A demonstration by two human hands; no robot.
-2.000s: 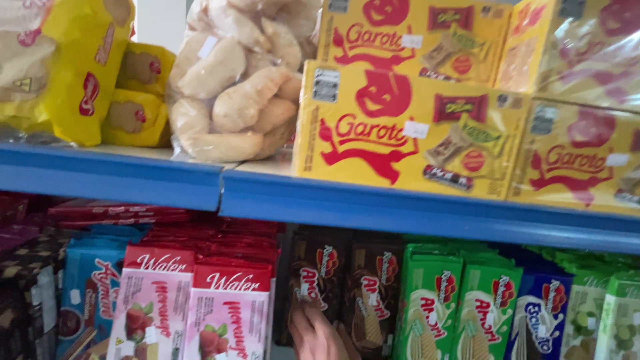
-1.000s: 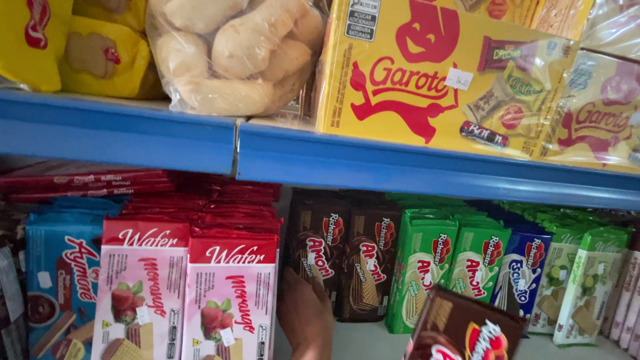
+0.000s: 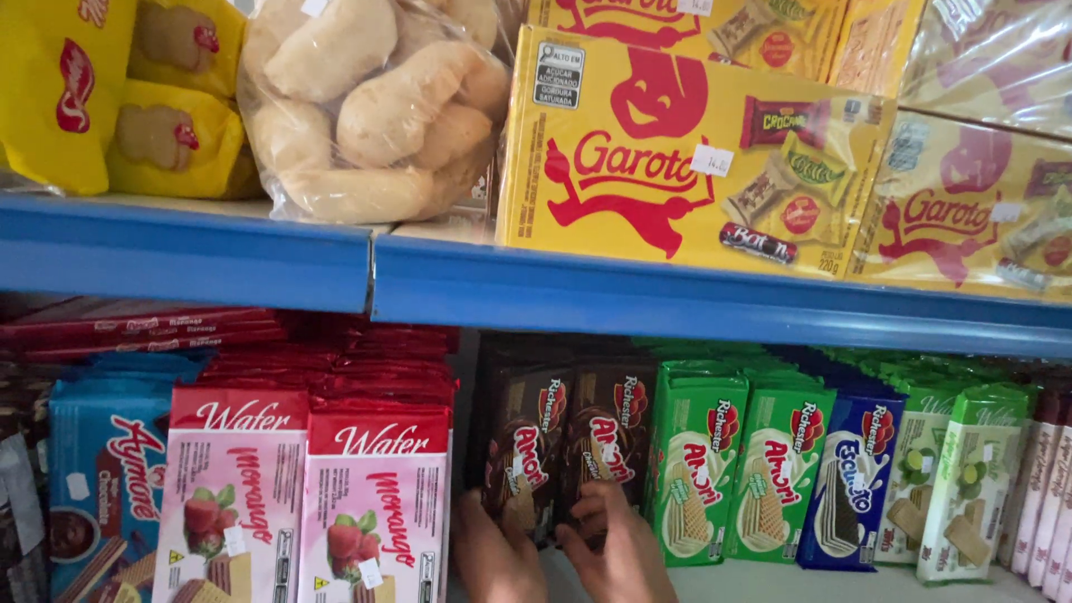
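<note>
On the lower shelf, my left hand [image 3: 496, 548] is at the lower left of a dark brown Richester Amori wafer pack [image 3: 521, 440], its fingers around the pack's lower edge. My right hand [image 3: 615, 544] touches the lower front of the neighbouring brown wafer pack [image 3: 610, 427], with thumb and fingers at its bottom end. Both packs stand upright, side by side, at the front of their rows. Whether the left fingers fully grip the pack is partly hidden.
Pink and red strawberry wafer packs [image 3: 377, 502] stand left, beside a blue pack [image 3: 109, 452]. Green wafer packs [image 3: 699, 461] and a dark blue pack [image 3: 854, 473] stand right. Above, a blue shelf edge [image 3: 670, 293] carries yellow Garoto boxes [image 3: 603, 184] and a bag of biscuits [image 3: 377, 109].
A brown wafer pack seen at the lower right one second ago is no longer there. My right hand now shows at the brown packs, beside my left hand.
</note>
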